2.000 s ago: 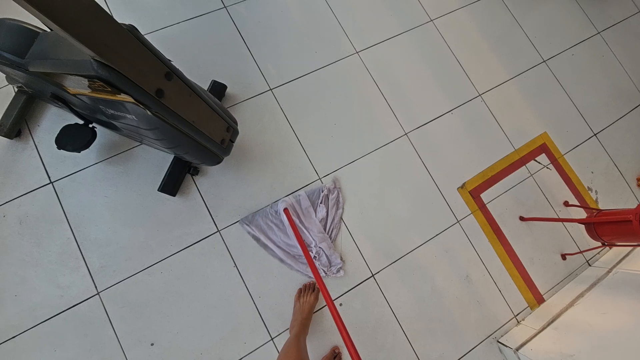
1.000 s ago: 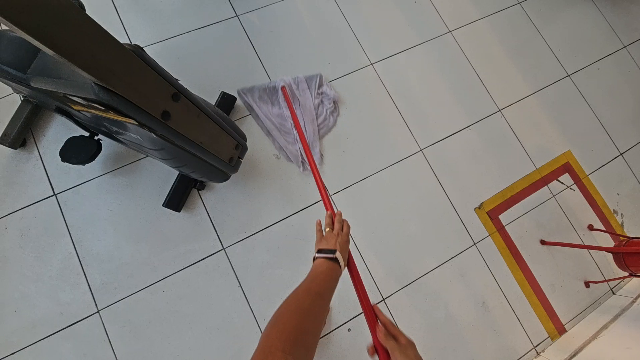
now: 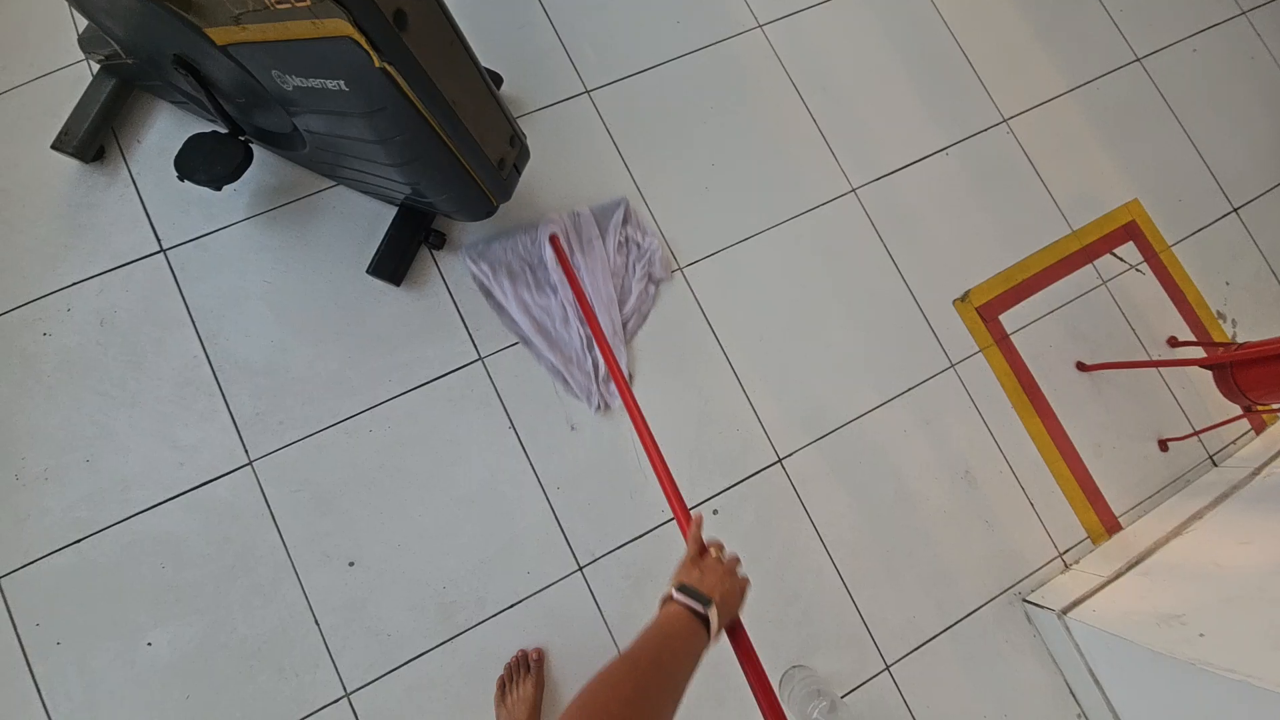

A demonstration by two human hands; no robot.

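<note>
My left hand [image 3: 712, 580], with a ring and a wrist band, is closed round a red pole [image 3: 640, 425] in the lower middle of the view. At the pole's far end a pale lilac cloth [image 3: 570, 300] lies spread on the white tiled floor [image 3: 860, 300], close to the front foot of an exercise bike. My right hand is out of view; the pole's lower end runs off the bottom edge.
The dark exercise bike [image 3: 370, 130] stands at the upper left, its pedal [image 3: 213, 160] low. At right are a yellow and red floor marking [image 3: 1060, 260], a red metal stand [image 3: 1250, 380] and a white ledge [image 3: 1180, 580]. A clear plastic object [image 3: 808, 692] and my bare foot [image 3: 520, 685] are at the bottom.
The cloth lay farther from the bike's foot two seconds ago and now lies close by it. My right hand, on the pole one second ago, has gone out of view.
</note>
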